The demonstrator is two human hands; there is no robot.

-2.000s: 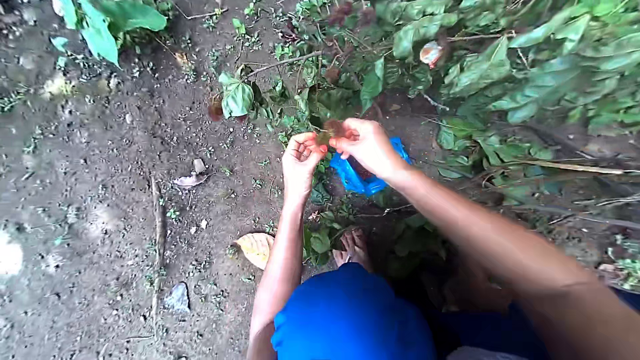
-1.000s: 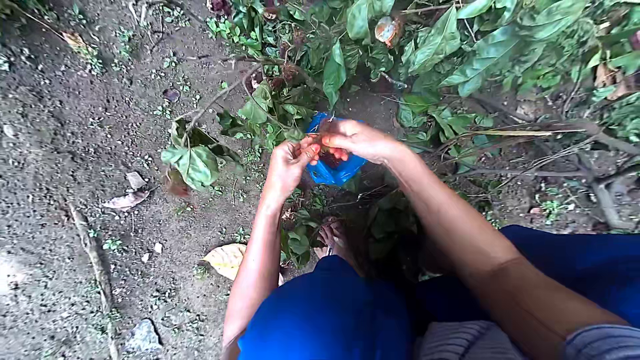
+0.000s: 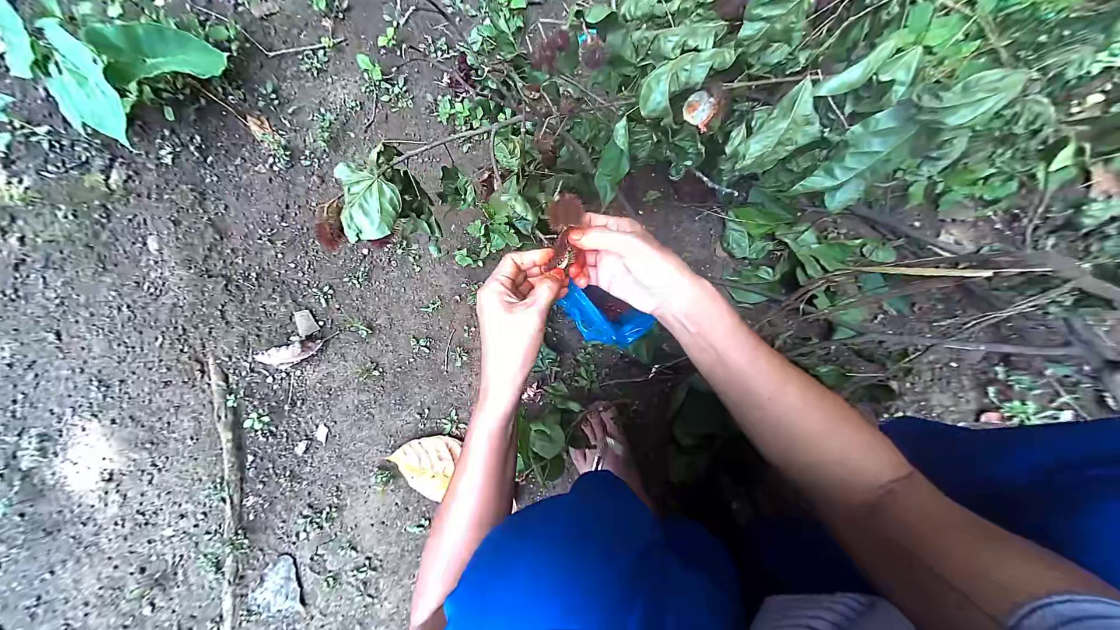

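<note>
My two hands meet above a blue plastic bag (image 3: pixel 604 328) on the ground. Between the fingertips of my left hand (image 3: pixel 521 289) and my right hand (image 3: pixel 621 258) is a brown, spiny seed pod (image 3: pixel 562 254), which looks split open. A second round, bristly pod (image 3: pixel 566 212) stands just above my right fingertips; whether it is joined to the held one is not clear. My fingertips look reddish. The bag lies partly hidden under my right hand, with dark reddish contents showing.
Cut leafy branches (image 3: pixel 779 131) with more bristly pods (image 3: pixel 330 226) spread across the top and right. A stick (image 3: pixel 226 490), a stone (image 3: pixel 277 588) and a yellowed leaf (image 3: pixel 427 465) lie on the soil at left. My bare foot (image 3: pixel 605 442) is below the bag.
One second ago my hands were right over the bag; now they are at its upper left edge, with a spiny pod plainly showing between them.
</note>
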